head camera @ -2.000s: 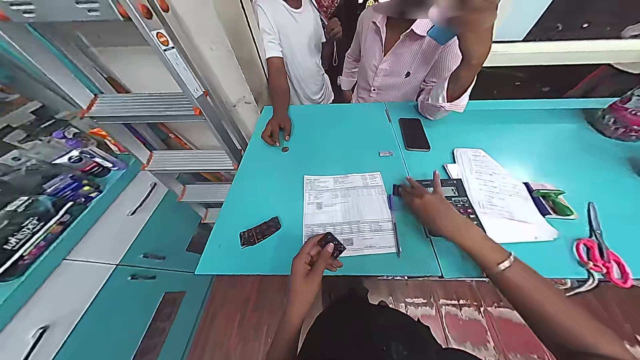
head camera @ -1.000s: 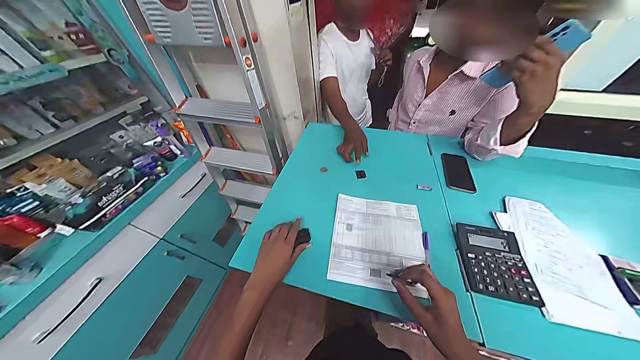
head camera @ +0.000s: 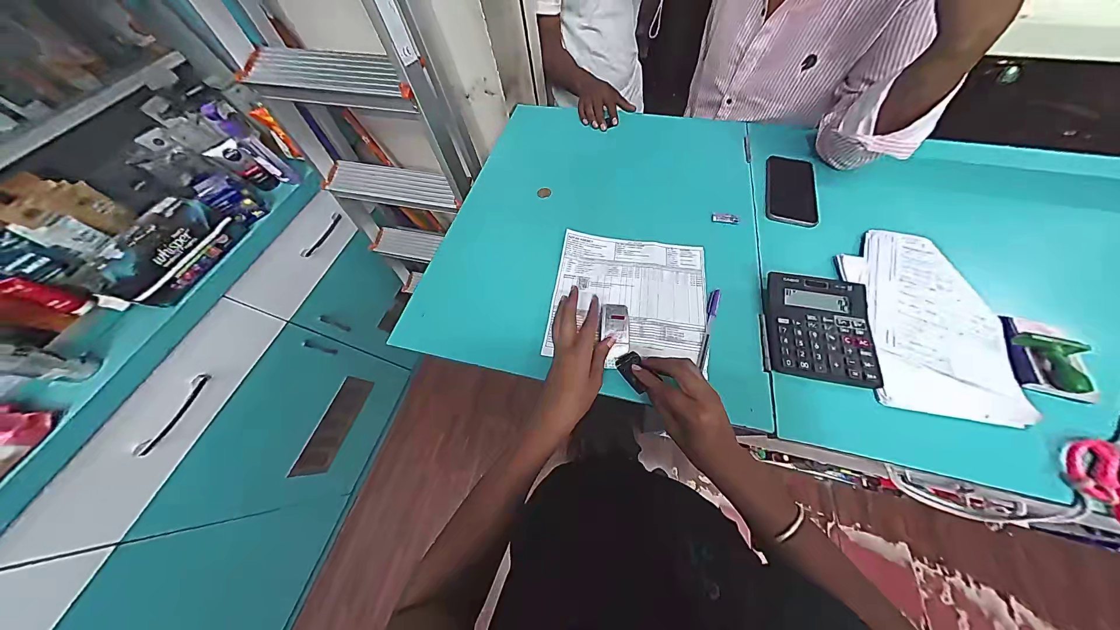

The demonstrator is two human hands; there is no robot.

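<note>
A printed paper sheet lies on the teal counter. My left hand rests on its lower left part, fingers spread, beside a small whitish rectangular item with a red mark. My right hand pinches a small black object at the sheet's lower edge. A purple pen lies along the sheet's right edge. To the right are a Casio desk calculator and a stack of written papers.
A black phone, a coin and a small packet lie farther back. Two people stand across the counter, one with a hand at its edge. A stepladder and drawers are on the left; pink-handled scissors are at far right.
My left hand has moved right onto the sheet, and my right hand is lower and holds the black object. The whitish item shows on the sheet. The other person's hand has drawn back.
</note>
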